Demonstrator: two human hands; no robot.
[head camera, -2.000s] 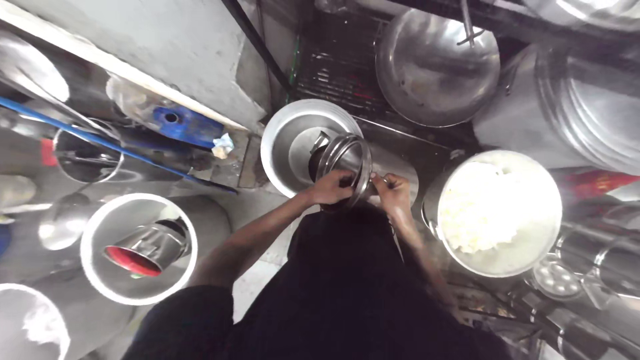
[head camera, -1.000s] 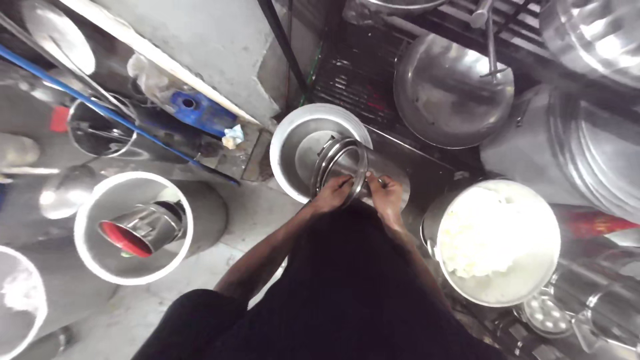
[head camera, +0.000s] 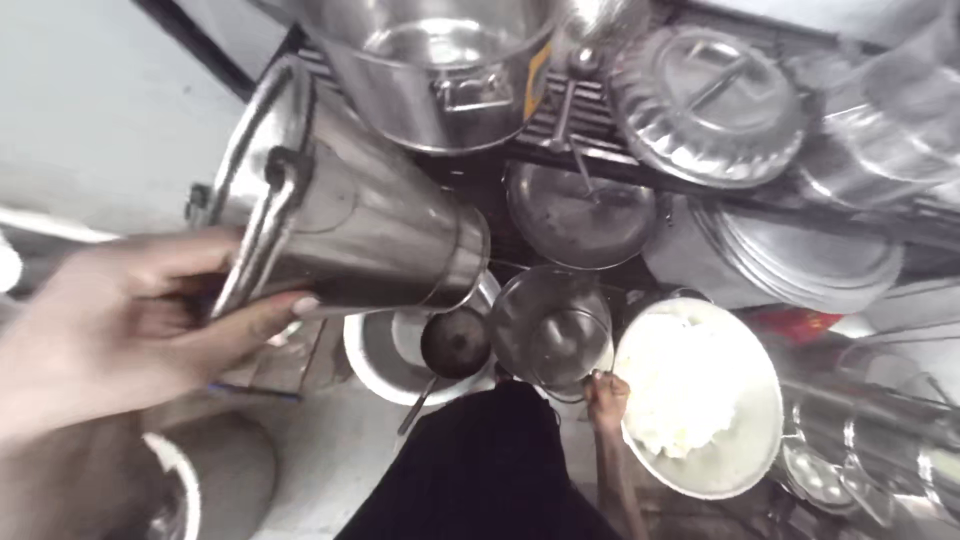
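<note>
My left hand (head camera: 157, 315), raised close to the camera, grips a steel bucket (head camera: 375, 217) by its rim and bail handle; the bucket is tilted on its side, its base toward the right. Lower down, my right hand (head camera: 606, 394) is closed at the edge of another steel vessel (head camera: 551, 330), which stands beside a large aluminium pot (head camera: 364, 360). A long-handled ladle (head camera: 455, 343) with a dark round bowl lies over that pot. To the right of my right hand is a wide pot (head camera: 750, 465) filled with white food.
A metal rack (head camera: 600, 150) holds a big steel pot (head camera: 435, 90) and a fluted lid (head camera: 709, 105). Below it are a shallow round pan (head camera: 581, 214) and a large pot with stacked lids (head camera: 810, 255). Another container (head camera: 184, 480) stands at lower left, near a pale wall (head camera: 112, 112).
My hands were together on round steel vessels over the aluminium pot; now they are apart, the left raised with a bucket, the right low. The ladle now shows over the pot. The view has shifted.
</note>
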